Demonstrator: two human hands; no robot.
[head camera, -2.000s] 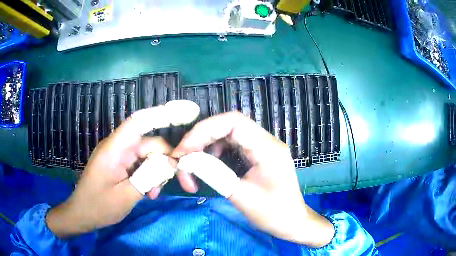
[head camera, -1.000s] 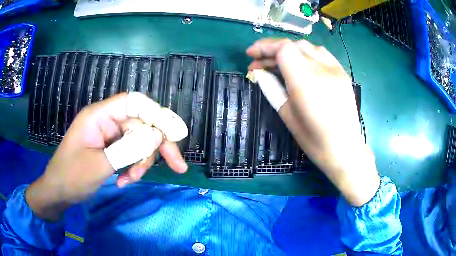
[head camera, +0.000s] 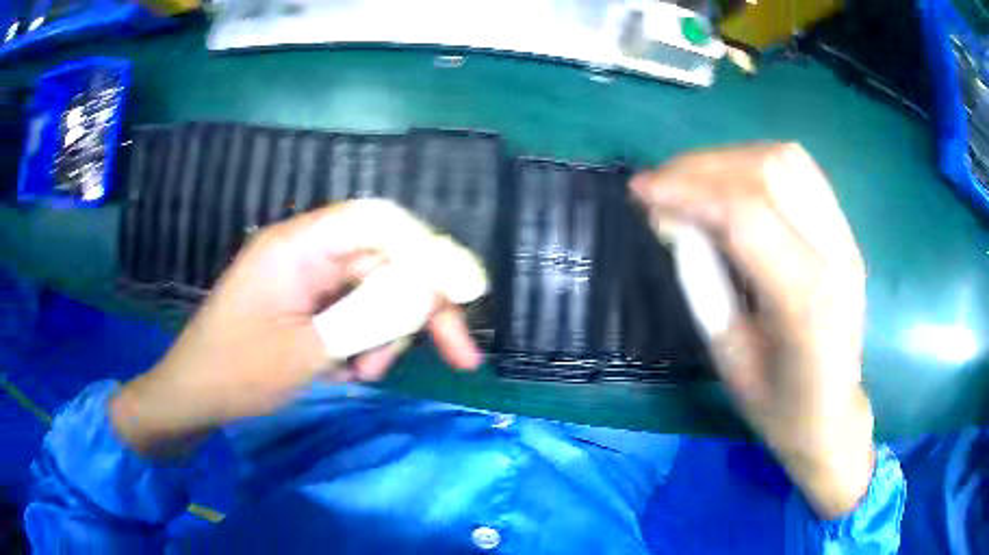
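Observation:
Black plastic housings (head camera: 553, 260) stand in a tight row of several across the green bench, blurred by motion. My left hand (head camera: 347, 293), with cream finger cots on thumb and forefinger, is over the middle of the row with fingertips curled together; whether a small part is between them is hidden. My right hand (head camera: 759, 260), with a white cot on the thumb, is over the row's right end, finger and thumb close together; the blur hides whether they pinch anything.
A small blue bin (head camera: 81, 136) of shiny metal parts is at the left. A white base plate (head camera: 434, 27) with a green button (head camera: 694, 29) is along the back. A blue tray (head camera: 954, 98) is at the right edge. A blue sleeve shows at lower right.
The view has shifted. My hands, close together two seconds ago, are apart; my right hand is now further right and over the row's right end. My left hand remains curled over the row.

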